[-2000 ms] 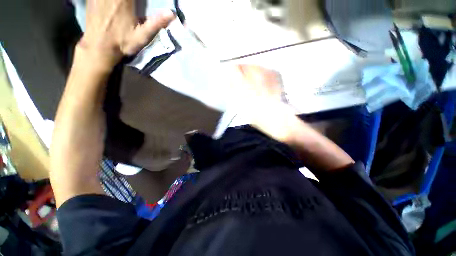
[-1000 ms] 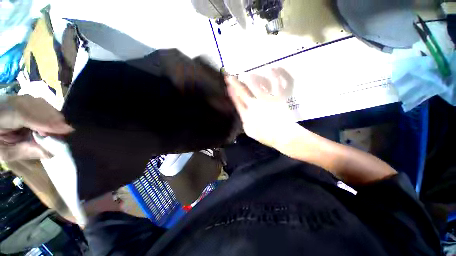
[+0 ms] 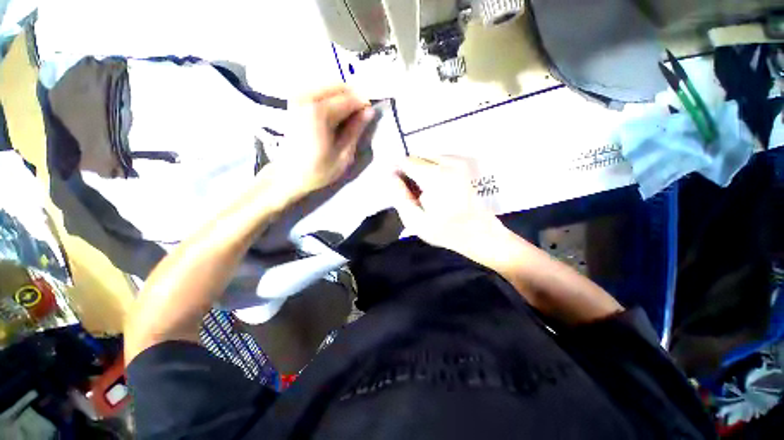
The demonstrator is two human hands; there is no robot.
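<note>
A white and dark brown cloth piece (image 3: 357, 191) lies at the table's front edge, its white side up and brown showing along its edges. My left hand (image 3: 328, 136) pinches its upper edge, fingers bent. My right hand (image 3: 438, 193) is at its right edge, thumb and fingers closed on it; the grip is overexposed. More white cloth with brown parts (image 3: 193, 125) spreads on the table to the left and hangs over the front edge. The sewing machine's needle area (image 3: 411, 53) is above my hands, apart from the cloth.
Green thread snips (image 3: 695, 101) lie on crumpled pale scrap cloth (image 3: 683, 150) at right. A grey rounded piece (image 3: 602, 43) is on the machine bed. A blue crate (image 3: 234, 344) stands below left, a dark bin with blue edges (image 3: 672, 258) below right. The white table (image 3: 533, 155) carries ruler-like marks.
My left hand has moved from the far left to the cloth near the needle area. The raised dark brown side has gone down; white cloth now faces up. My right hand has stayed near the front edge.
</note>
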